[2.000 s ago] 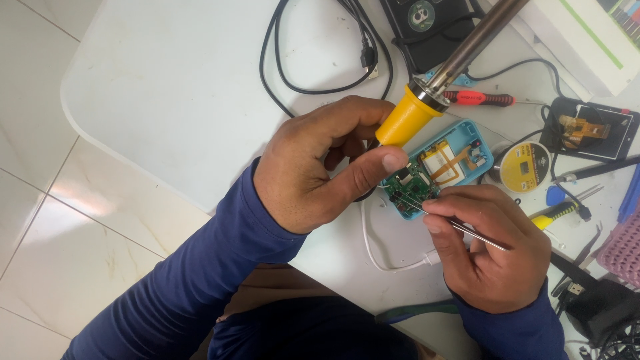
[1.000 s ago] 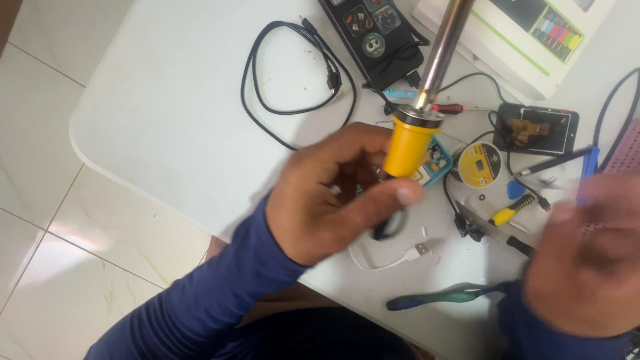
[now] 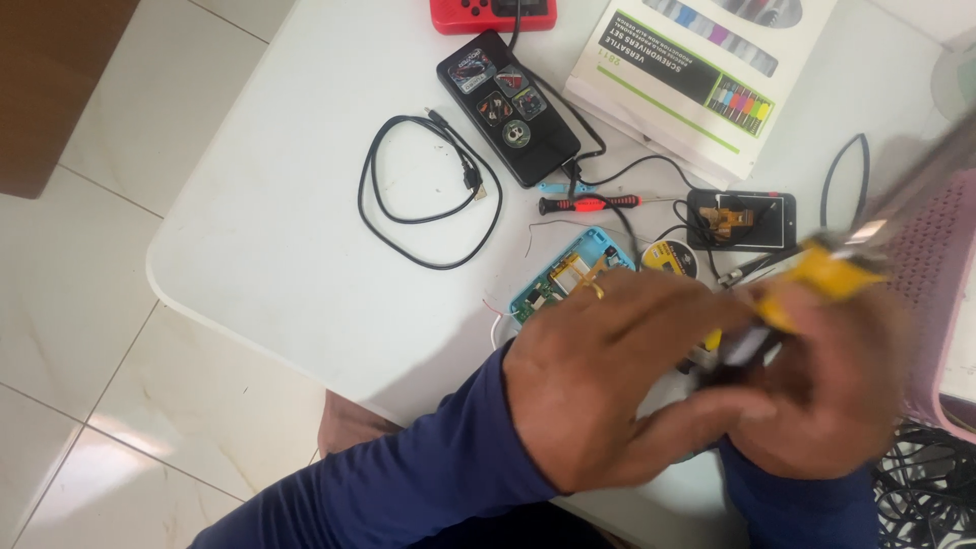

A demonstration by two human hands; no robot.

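Note:
My right hand [image 3: 831,381], blurred, grips the yellow handle of a soldering iron [image 3: 820,282], whose metal barrel points to the upper right. My left hand [image 3: 610,381] reaches across to the iron's dark rear end; its thumb and fingers meet around that part, though blur hides the exact hold. Partly behind my left hand lies an open light-blue device case [image 3: 591,244] with a green circuit board [image 3: 534,297] and a battery. A solder spool [image 3: 671,258] sits just beyond my left fingers.
A power bank with stickers [image 3: 509,107], a coiled black USB cable [image 3: 366,183] and a red-black screwdriver [image 3: 591,203] lie beyond my hands. Further off are a screwdriver set box [image 3: 701,76] and a red handheld console [image 3: 492,17]. A small display [image 3: 743,221] and a pink basket [image 3: 926,305] are at right.
The soldering iron has moved right, from my left hand to my right. The tweezers earlier in my right hand are no longer seen there. The view has shifted.

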